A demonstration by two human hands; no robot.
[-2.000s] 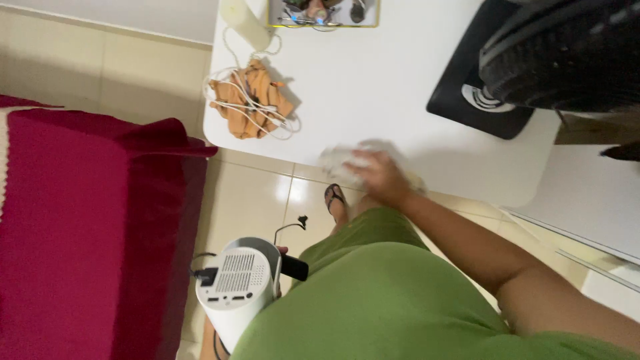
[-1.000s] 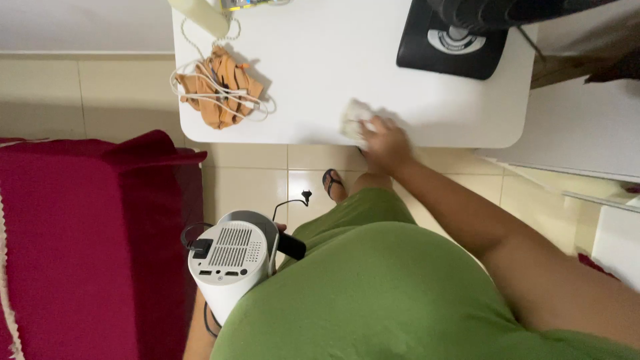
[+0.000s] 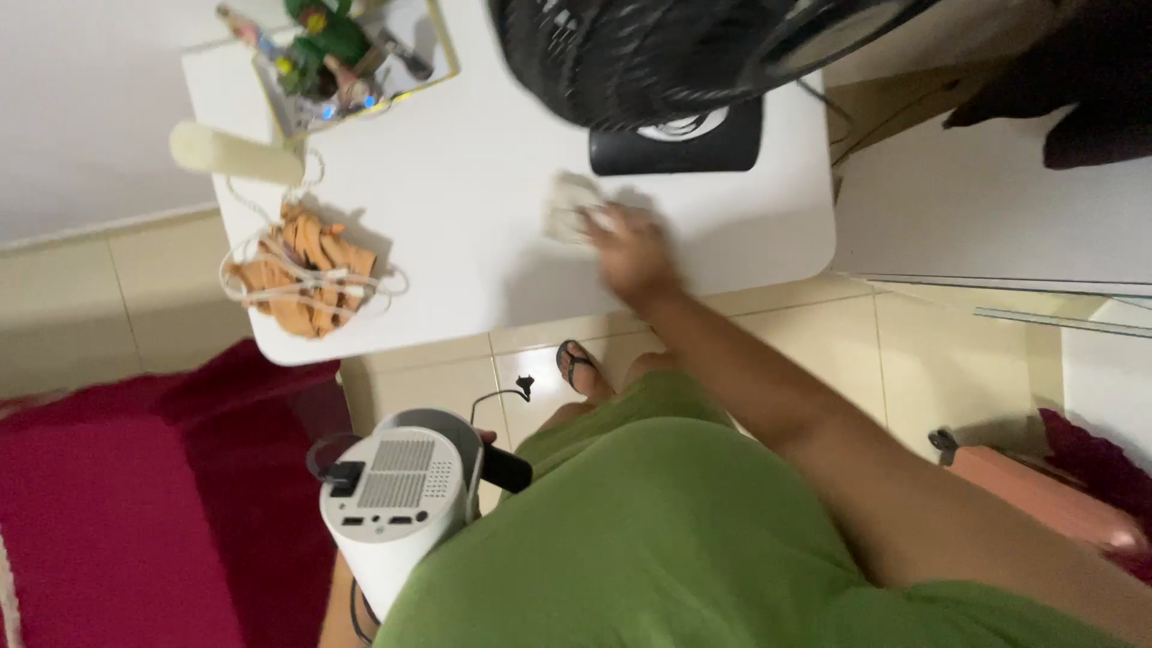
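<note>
My right hand (image 3: 634, 247) holds a pale cloth (image 3: 571, 207) against the white tabletop (image 3: 450, 225), just in front of a black fan's base (image 3: 679, 148). A white cylindrical projector (image 3: 405, 504) with vents and ports is held at my left side. Of my left hand (image 3: 488, 437) only a bit of finger shows beside the projector's stand; the rest is hidden behind the device. From the projector a black cable ends in a plug (image 3: 525, 385) above the floor.
Orange cloth (image 3: 310, 270) tangled with white cord lies at the table's left, near a cream cylinder (image 3: 236, 155) and a tray with figurines (image 3: 328, 67). The fan's black grille (image 3: 648, 54) overhangs the table. A crimson-covered surface (image 3: 108, 522) stands left, glass edges (image 3: 1062, 319) right.
My right hand has moved with the cloth from near the table's front edge farther onto the tabletop, close to the fan base. The projector stays at my left side. The view has shifted.
</note>
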